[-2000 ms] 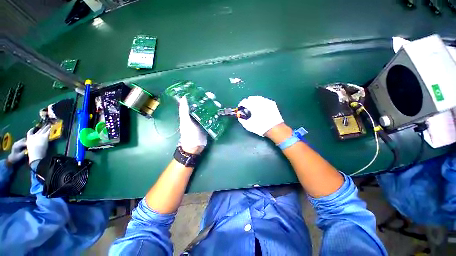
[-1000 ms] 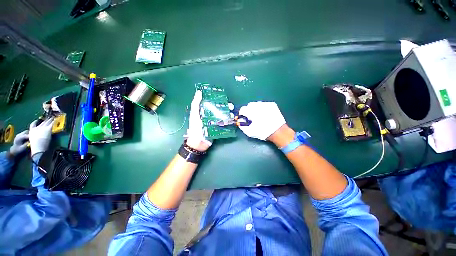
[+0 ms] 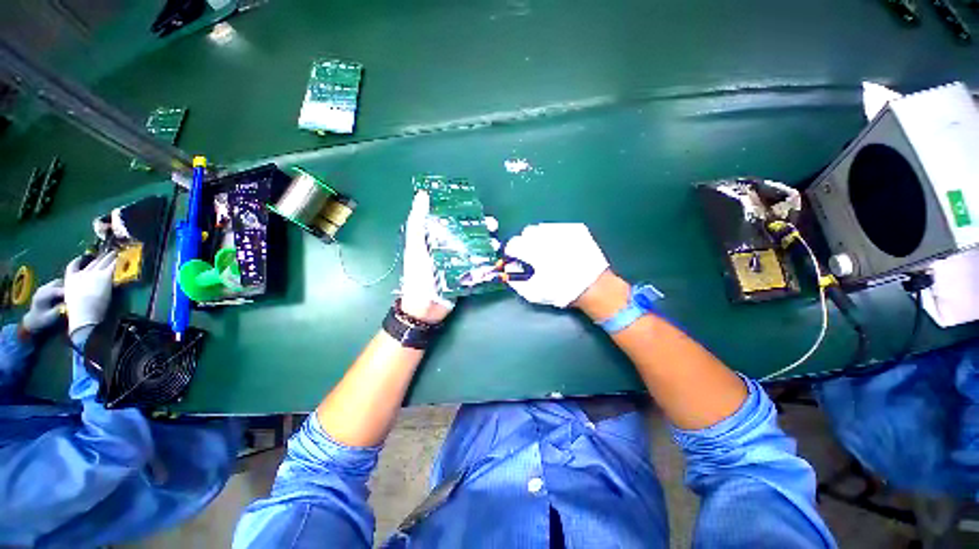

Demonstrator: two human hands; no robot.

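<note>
My left hand, in a white glove with a black band at the wrist, holds a green circuit board panel by its left edge above the bench. My right hand, in a white glove with a light blue wrist strap, is closed around side cutters with dark and orange handles. The cutter jaws are over the lower right part of the panel. Whether the jaws are open or touch a lead is too small to tell. My right fingers are beside the panel's right edge.
Pale clippings lie ahead. A solder reel, component tray, blue tube and black fan stand left. Another panel lies farther back. A soldering stand and grey box stand right. Another person's gloved hands are far left.
From two seconds ago, the panel has turned more upright and moved slightly right. Since one second ago, the cutters have shifted slightly down along the panel. Both hands keep their holds.
</note>
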